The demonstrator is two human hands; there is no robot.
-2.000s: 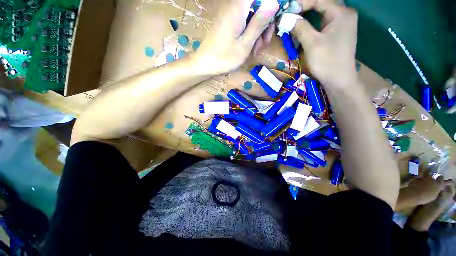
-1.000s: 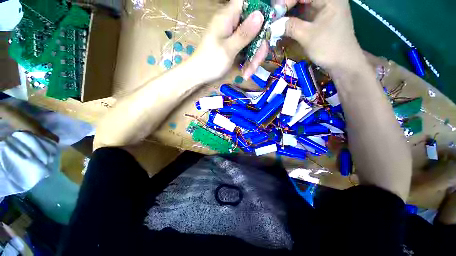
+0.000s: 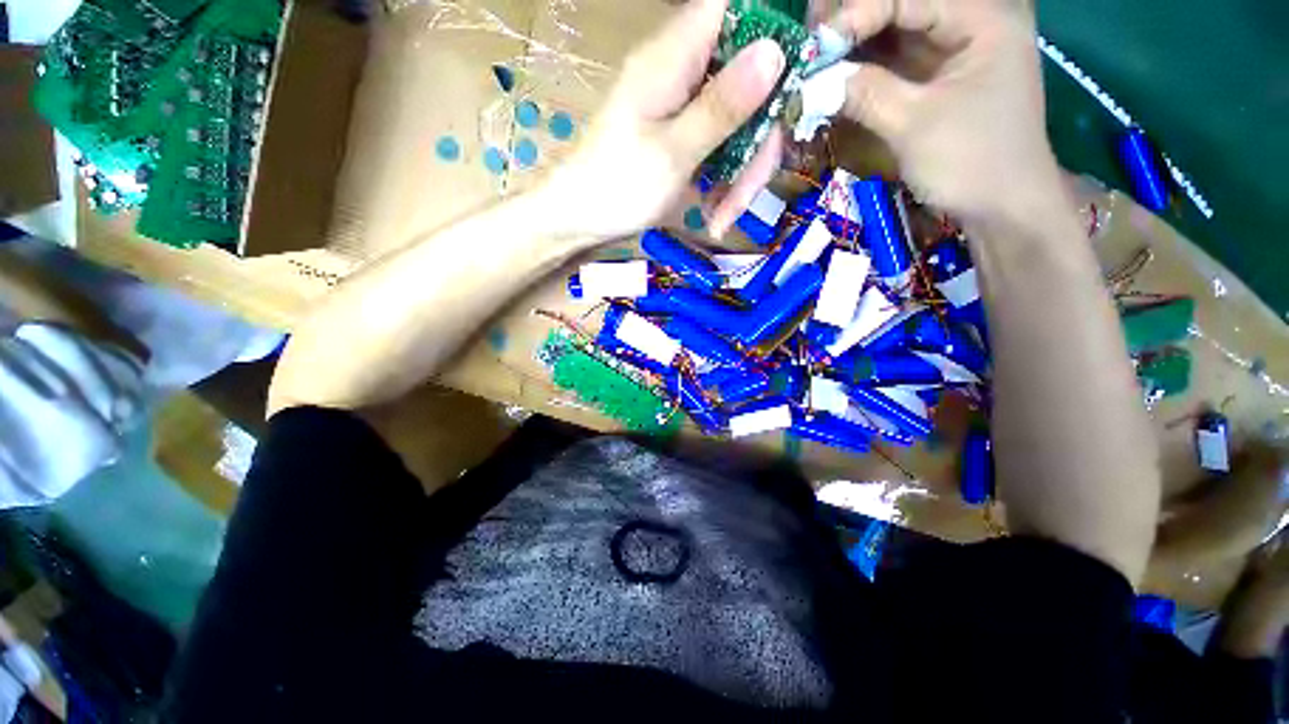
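Observation:
A green circuit board is at the top of the view, held by my left hand, with the thumb across its face. My right hand is at the board's right edge, fingers closed around something mostly hidden. A white covering shows at its fingertips. Below the hands lies a heap of blue battery cells with white rectangles and thin red and yellowish wires. A green panel lies at the heap's left edge.
A cardboard box with green panels stands at the upper left. Blue-green dots are on the cardboard. Small green boards lie right of my forearm. A blue cell lies on the green surface. Another person's blurred arm is at right.
The battery cell under my right fingers two seconds ago no longer shows there. The board in my left hand has come into view. The whole view has shifted somewhat.

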